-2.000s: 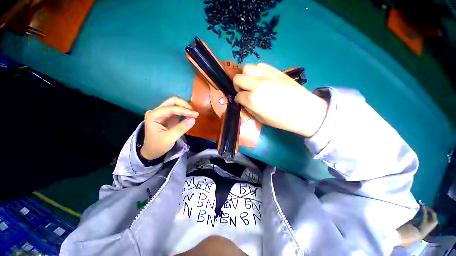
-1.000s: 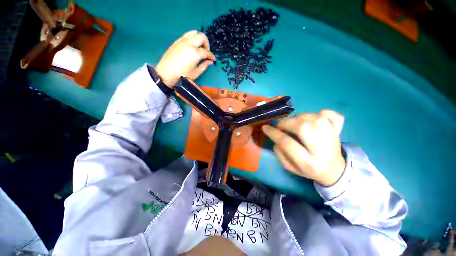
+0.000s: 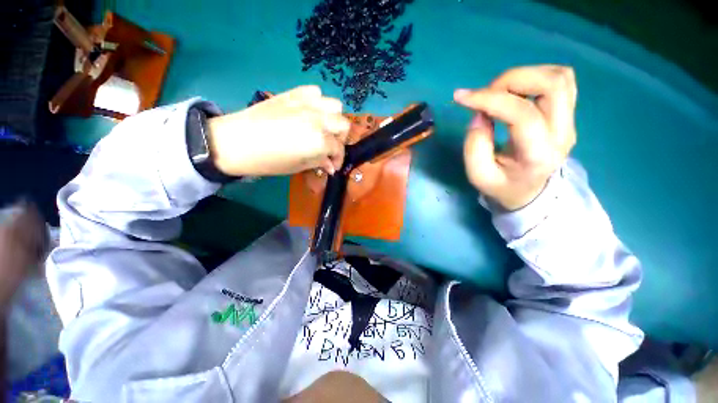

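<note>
The three-armed black unit (image 3: 392,135) lies on its orange-brown fixture (image 3: 378,206) in front of me. My left hand (image 3: 275,135) reaches over the unit from the left, its fingertips pinched together at the centre hub. It covers most of the upper-left arm. The small black part in that pinch is largely hidden by the fingers. My right hand (image 3: 523,130) is raised right of the unit, thumb and forefinger apart, with nothing visible in it. A loose heap of small black parts (image 3: 352,43) lies beyond the unit.
A neighbouring orange-brown fixture (image 3: 142,59) with bare brown arms stands at upper left, with a white patch on it. The teal-green belt (image 3: 622,169) curves away right. A blurred hand (image 3: 20,244) of another person shows at the left edge.
My left hand has moved from the heap's left edge to the hub. My right hand has risen away from the fixture's right side. The fixture and heap sit slightly higher and further left in view.
</note>
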